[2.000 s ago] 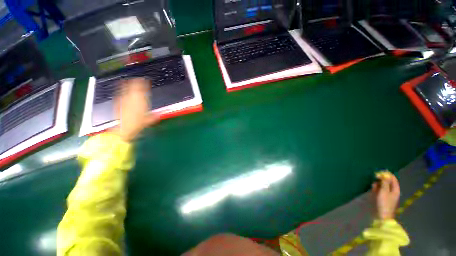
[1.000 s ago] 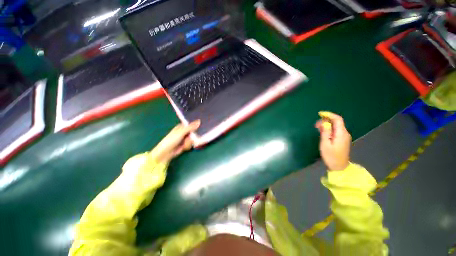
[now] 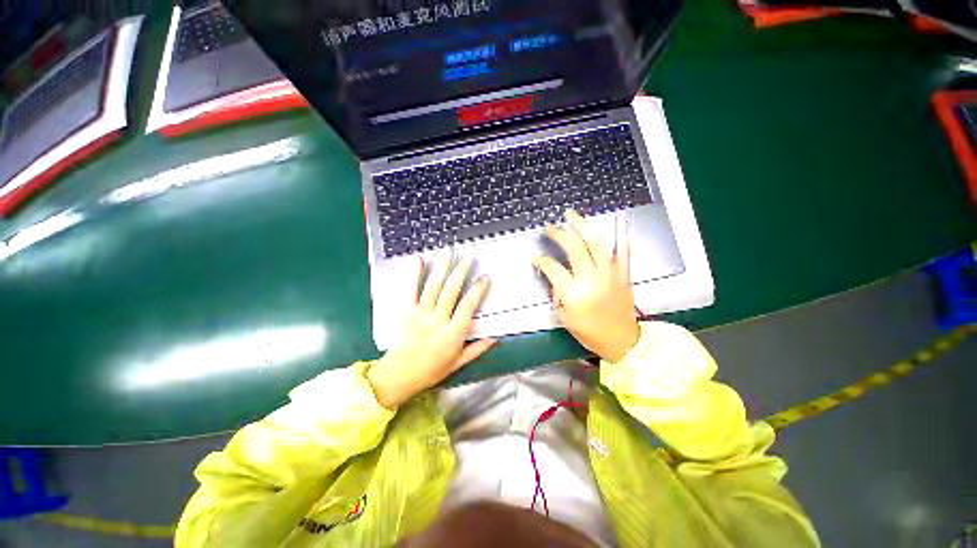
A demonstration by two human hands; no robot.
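An open laptop (image 3: 662, 241) faces me near the bench's front edge, on a white sheet (image 3: 686, 214). Its dark test screen (image 3: 407, 102) shows Chinese text, blue buttons and a red button. My left hand (image 3: 434, 332) lies on the left palm rest, fingers spread, thumb by the front edge. My right hand (image 3: 595, 284) lies on the palm rest right of the middle, fingers spread, fingertips near the lowest keys of the keyboard (image 3: 514, 187). Neither hand grips anything visible. A thin red earphone cable (image 3: 536, 439) hangs over my chest; where its ends go is hidden.
The laptops stand on a glossy green bench (image 3: 214, 257). Two more open laptops (image 3: 59, 102) on red carriers (image 3: 236, 110) are at the upper left. Red carrier edges show at the upper right and right rim. Blue stool parts (image 3: 953, 289) and yellow floor tape (image 3: 878, 380) lie beyond the bench.
The laptop has come nearer and turned square to me. My left hand has left its corner for the palm rest. My right hand has moved from beside the laptop onto it.
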